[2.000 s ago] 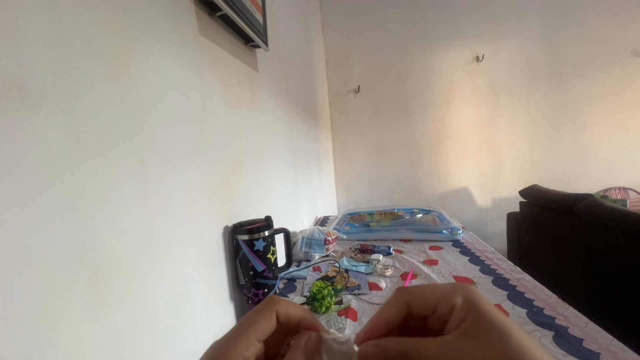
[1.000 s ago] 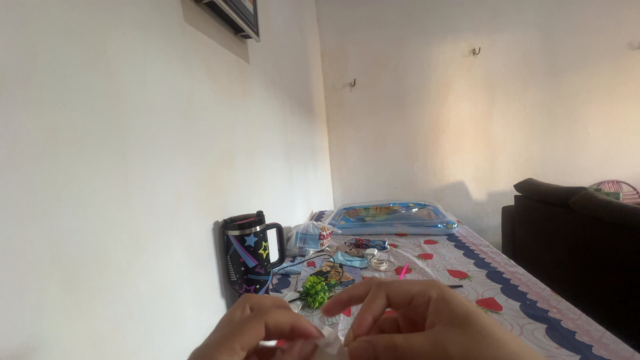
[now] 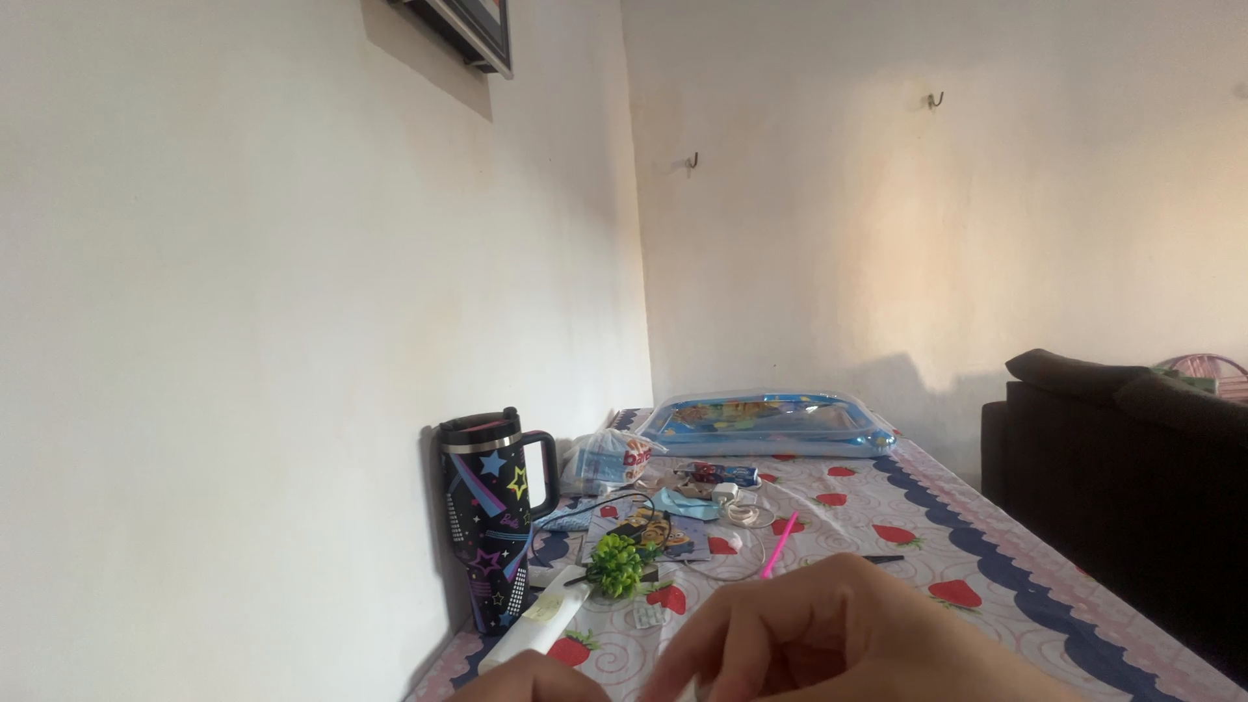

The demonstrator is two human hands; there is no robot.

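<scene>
My right hand (image 3: 829, 634) is low in the view, its fingers bent downward over the near part of the table; a small whitish bit shows at its fingertips, cut by the bottom edge. Of my left hand (image 3: 536, 678) only the curved top shows, to the left, and its fingertips are out of frame. Just beyond the hands lie a green artificial plant (image 3: 616, 565), a blister pack (image 3: 650, 613), a white tube-like item (image 3: 538, 614) and a pink stick (image 3: 779, 546). A black tumbler with stars (image 3: 486, 517) stands upright by the left wall.
A strawberry-print tablecloth (image 3: 975, 556) covers the table. Farther back are a plastic bag (image 3: 612, 460), a white charger (image 3: 725, 494) with its cable, a blue packet (image 3: 726, 474) and a blue inflatable item in clear plastic (image 3: 770, 429). A dark sofa (image 3: 1121, 487) stands at the right.
Both hands sit lower in the view, and the whitish thing pinched between them earlier is now mostly out of frame. The white tube-like item near the tumbler shows more plainly.
</scene>
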